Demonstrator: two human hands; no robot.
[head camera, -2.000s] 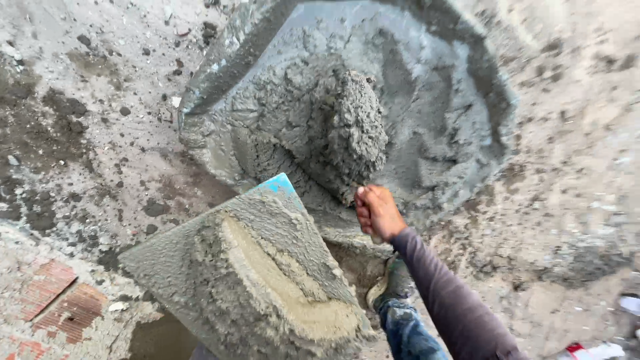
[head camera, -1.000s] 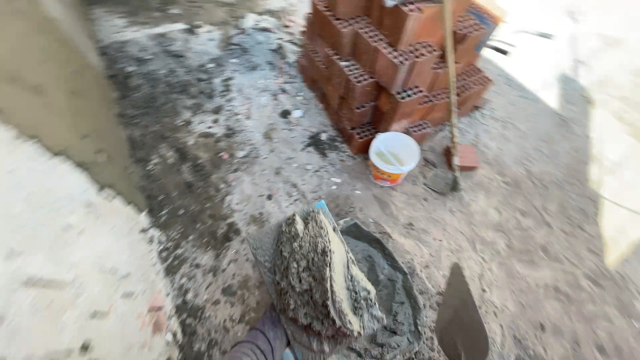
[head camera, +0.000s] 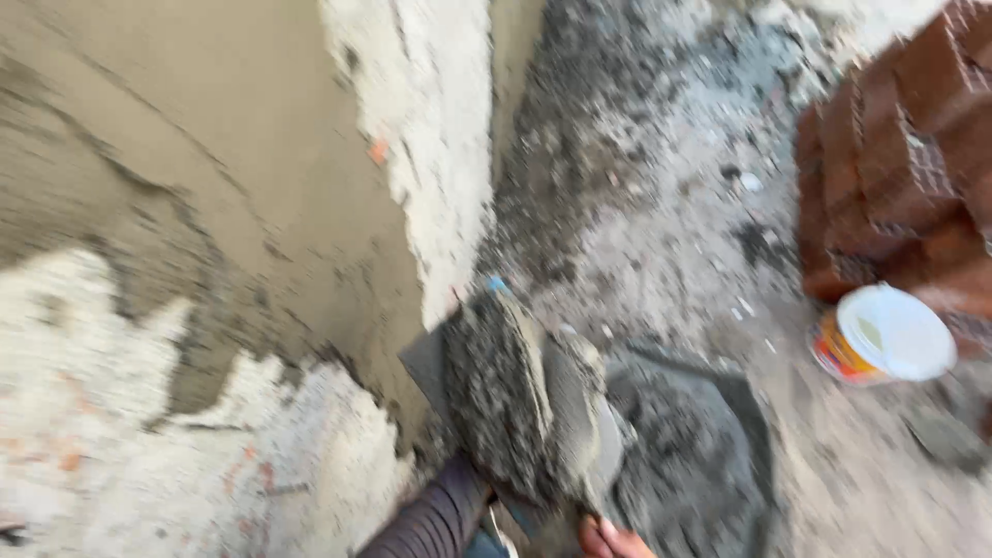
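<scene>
A mortar hawk (head camera: 424, 367) with a blue corner carries a thick heap of wet grey mortar (head camera: 496, 395). My left sleeve (head camera: 434, 515) runs up beneath the hawk, which rests on my left hand; the hand itself is hidden under board and mortar. At the bottom edge, my right hand (head camera: 614, 540) grips a trowel, its handle mostly hidden. The trowel blade (head camera: 611, 449) lies against the right side of the heap, partly covered by mortar. Below and to the right is a dark tub (head camera: 756, 442) holding more mortar (head camera: 674, 457).
On the left stands a wall with smooth, fresh render (head camera: 310, 155) above rough, pale patches (head camera: 325, 442). Stacked hollow red bricks (head camera: 868, 178) and a white bucket (head camera: 895, 333) stand at the right. Grey mortar spatters mark the ground (head camera: 643, 232).
My right hand, at the tub two seconds ago, is now at the hawk. The trowel, apart from the hawk one second ago, now touches its mortar. The view has swung toward the wall.
</scene>
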